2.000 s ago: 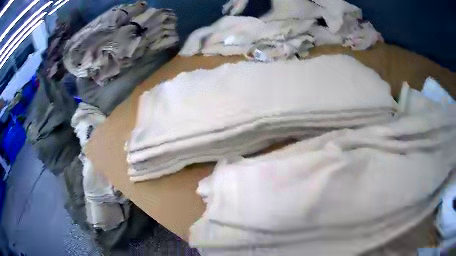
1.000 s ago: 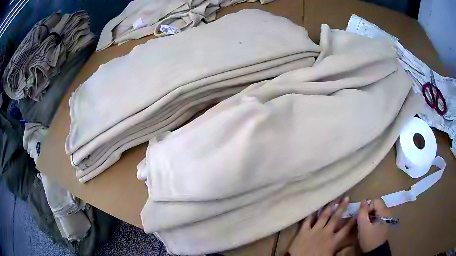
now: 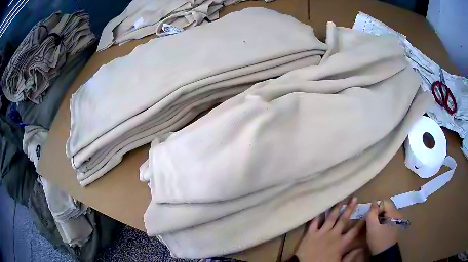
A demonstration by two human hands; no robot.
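Observation:
My right hand (image 3: 382, 227) holds a thin silvery pen (image 3: 395, 221) at the white label tape (image 3: 409, 198), near the bottom right. My left hand (image 3: 328, 238) lies beside it with fingers spread, its fingertips at the tape's left end. The tape runs right and curves up to the tape roll (image 3: 436, 152), which has a dark centre hole. A loose bundle of cream cut panels (image 3: 277, 153) lies just beyond my hands. A thick, even stack of cream panels (image 3: 190, 77) lies behind it. Writing on the tape cannot be made out.
Red-handled scissors (image 3: 443, 97) lie on white cut pieces (image 3: 423, 64) at the right. Loose cream parts (image 3: 149, 23) lie at the far edge of the brown cardboard table (image 3: 115, 199). A tied beige bundle (image 3: 46, 56) rests on grey-green sacks (image 3: 54, 110) at the left.
Two seconds ago no hands showed; the view has since shifted down and right, bringing in both hands, tape and roll. Over the last second the hands have barely moved.

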